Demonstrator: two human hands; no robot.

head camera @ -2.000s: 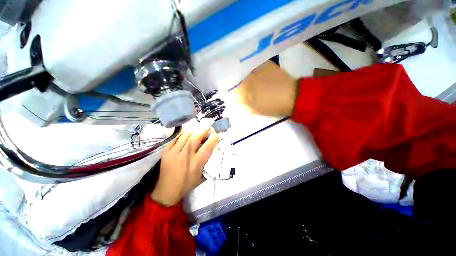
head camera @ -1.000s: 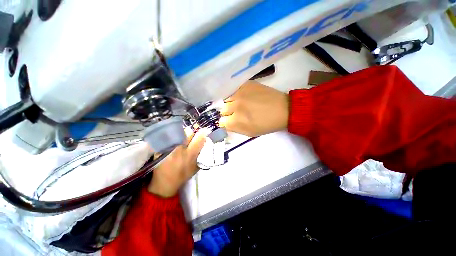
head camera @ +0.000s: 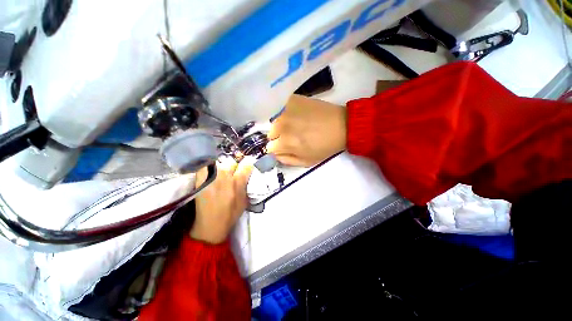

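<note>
The white sewing machine head (head camera: 125, 63) with a blue stripe fills the upper left. My left hand (head camera: 221, 199) lies at the needle area (head camera: 241, 147), fingers forward and partly hidden by the machine's parts; what lies under its fingertips cannot be made out. My right hand (head camera: 307, 130) is bent with its fingertips at the right side of the needle area; its grip is hidden. The white jacket cloth (head camera: 81, 269) and black lining (head camera: 122, 273) lie left of my left hand. A thin black strip (head camera: 313, 170) runs from below the needle area toward my right wrist.
A dark flat case (head camera: 317, 80), a brown card (head camera: 390, 86) and black straps (head camera: 392, 59) lie behind my right arm. A metal tool (head camera: 489, 45) is at the upper right. A ruler (head camera: 332, 235) edges the table. Blue bins (head camera: 276, 302) and white cloth (head camera: 470, 210) are below.
My right hand has moved down and left to the needle area. My left hand stays beside the needle. The view has shifted, showing more of the dark case.
</note>
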